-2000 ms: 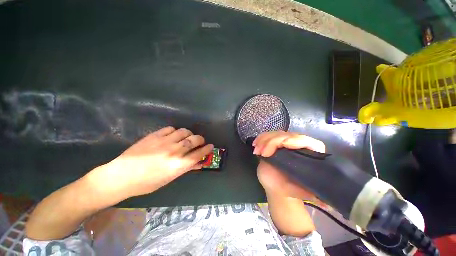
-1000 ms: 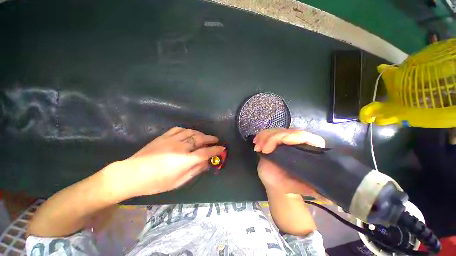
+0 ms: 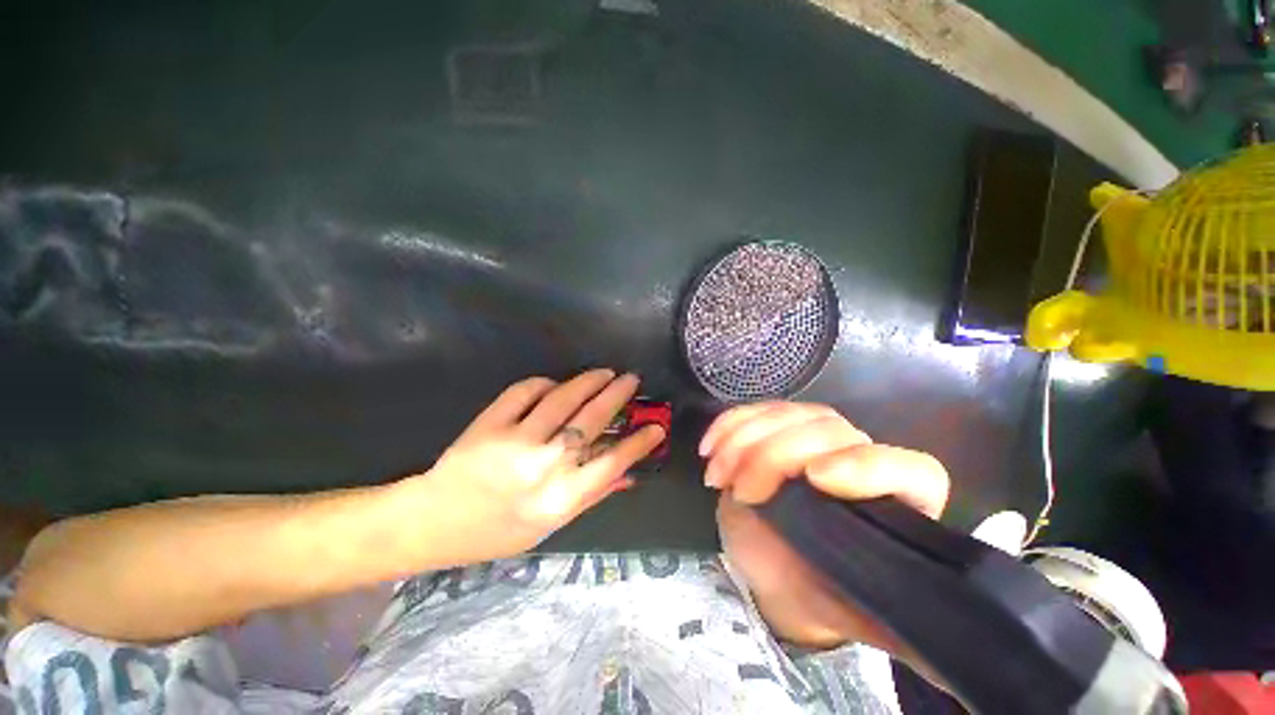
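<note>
A small device unit (image 3: 650,415), with red showing, lies on the dark green mat, mostly covered by my left fingers. My left hand (image 3: 538,454) holds it, fingers over its top and left side. My right hand (image 3: 825,489) grips a thick black electric screwdriver (image 3: 951,601) just right of the unit. The tool's body points down to the right and its bit is hidden. A round screw dish (image 3: 759,321) sits above and between my hands, with tiny screws over its upper left part and bare mesh at lower right.
A black slab (image 3: 1007,238) lies at the right, beside a yellow desk fan (image 3: 1203,266) with a white cord. A white round fan (image 3: 1112,594) is below it. A pale edging (image 3: 1035,84) borders a green conveyor (image 3: 1091,42) at upper right.
The view has shifted. The screwdriver's rear has swung down toward the bottom edge. The unit's round yellow centre, seen a second ago, is now hidden by my left fingers.
</note>
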